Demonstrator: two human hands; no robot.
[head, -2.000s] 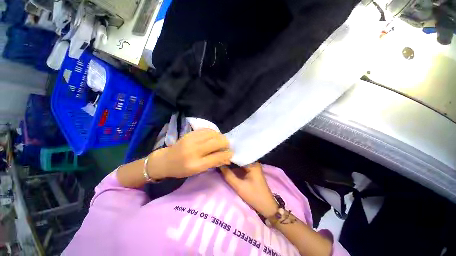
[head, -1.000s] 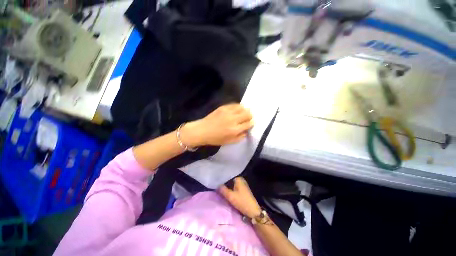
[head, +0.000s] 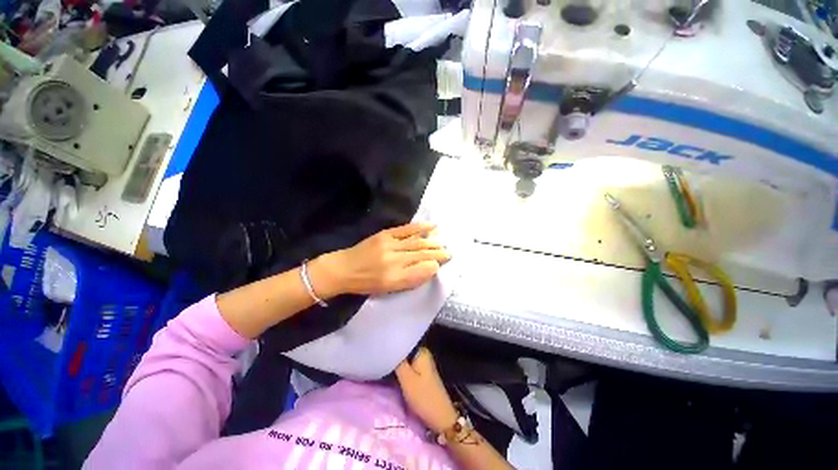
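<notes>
The black garment piece [head: 303, 138] spreads over the table left of the sewing machine [head: 662, 110] and hangs toward my lap. A white facing [head: 372, 335] lies along its near edge, curving down over the table edge. My left hand [head: 395, 262] lies on the white facing near the table edge, fingers together; the fingertips touch the cloth. My right hand [head: 421, 376] is lower, at the facing's bottom edge by my lap, its fingers partly hidden; its grip is unclear. The needle area [head: 526, 170] is above and right of my left hand.
Scissors [head: 654, 252] with green and yellow loops lie right of the needle, with small snips [head: 682, 197] above them. A blue crate [head: 78, 340] is at left below a second machine [head: 69, 115]. Black and white pieces [head: 542, 408] hang under the table edge [head: 588, 349].
The view has swung right onto the machine and scissors. My left hand has moved up along the white facing onto the table edge; my right hand stays low by my lap.
</notes>
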